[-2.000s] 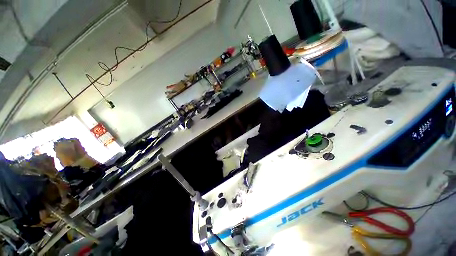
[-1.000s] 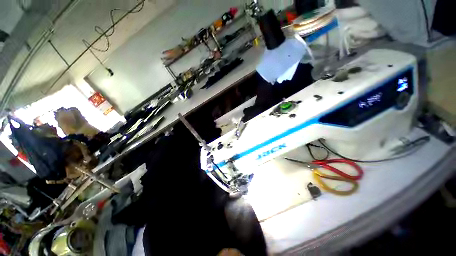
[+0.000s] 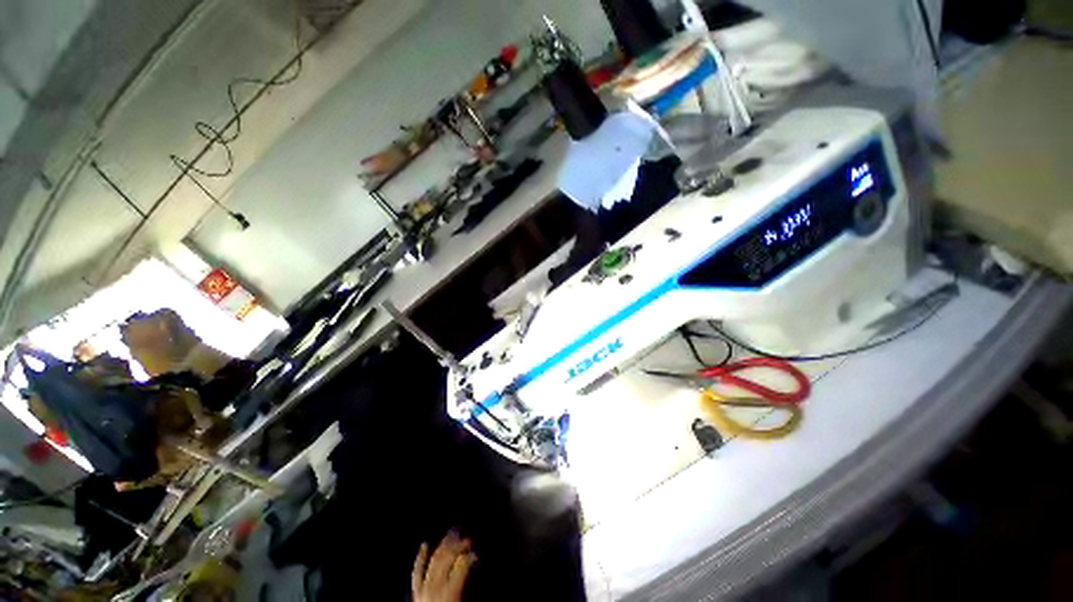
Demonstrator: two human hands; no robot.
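A large dark mass of black fabric (image 3: 400,470) lies left of and below the needle area and runs off the bottom edge. One bare hand, which I take for my left hand (image 3: 444,568), shows at the bottom edge, cut off. Its fingers are slightly apart over the black fabric, with no grip visible. My right hand is not in view. The white JACK sewing machine (image 3: 659,294) stands right of the fabric. Its presser foot area (image 3: 544,441) is brightly lit, and fabric detail there is hard to see.
Scissors with red and yellow handles (image 3: 753,417) lie on the white machine table (image 3: 659,529), beside a small dark metal item (image 3: 706,436). A thin black cable runs behind them. Black thread cones (image 3: 573,100) and pale blue pieces (image 3: 606,162) are behind the machine.
The view has swung so the machine sits higher and further left, with more table showing. The hand has come into view at the bottom, where only a sliver of skin showed a second ago.
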